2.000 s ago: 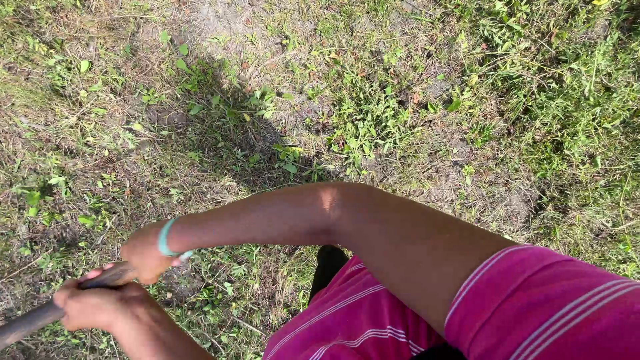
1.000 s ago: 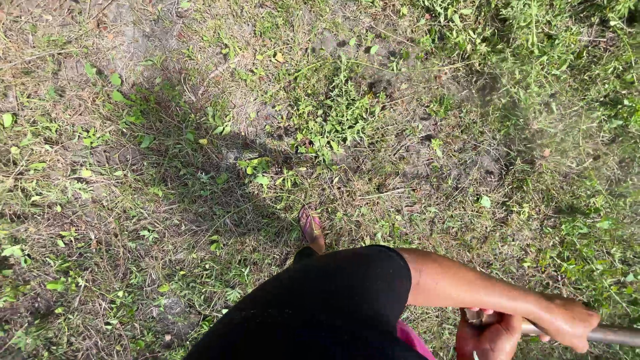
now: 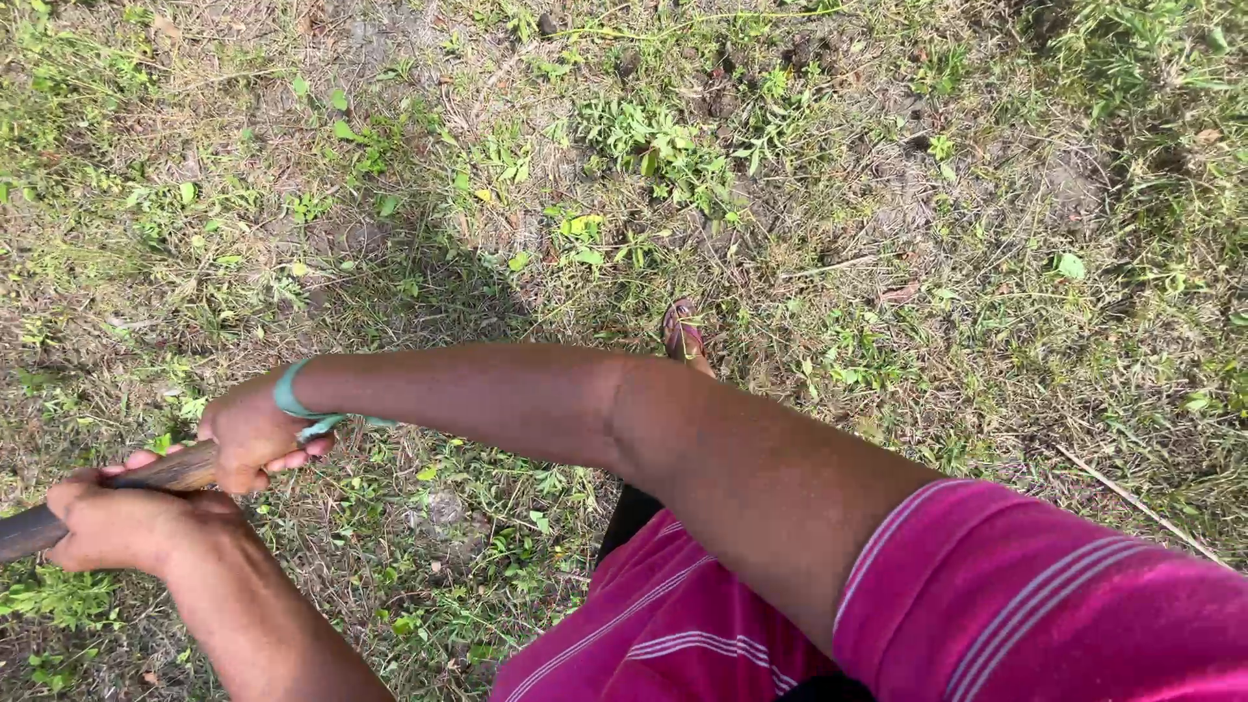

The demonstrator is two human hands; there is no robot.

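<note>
A wooden handle (image 3: 175,470) enters from the left edge, dark at its outer part and lighter brown near its end. My right hand (image 3: 255,429), with a pale green band (image 3: 292,392) at the wrist, is closed round the light end. The right arm, in a pink sleeve with white stripes, reaches across my body. Just beyond it along the handle, my left hand (image 3: 132,522) grips the darker part from below. The far end of the tool lies outside the view.
Short grass, dry stalks and low leafy weeds (image 3: 653,151) cover the ground. My foot in a sandal (image 3: 682,331) shows past the right arm. A thin dry stick (image 3: 1141,505) lies at the right. Taller grass (image 3: 1160,58) grows at the upper right.
Both hands and the handle have swung from the lower right of the view a second ago to the left side, where they also were two seconds ago. Both hands have kept their hold.
</note>
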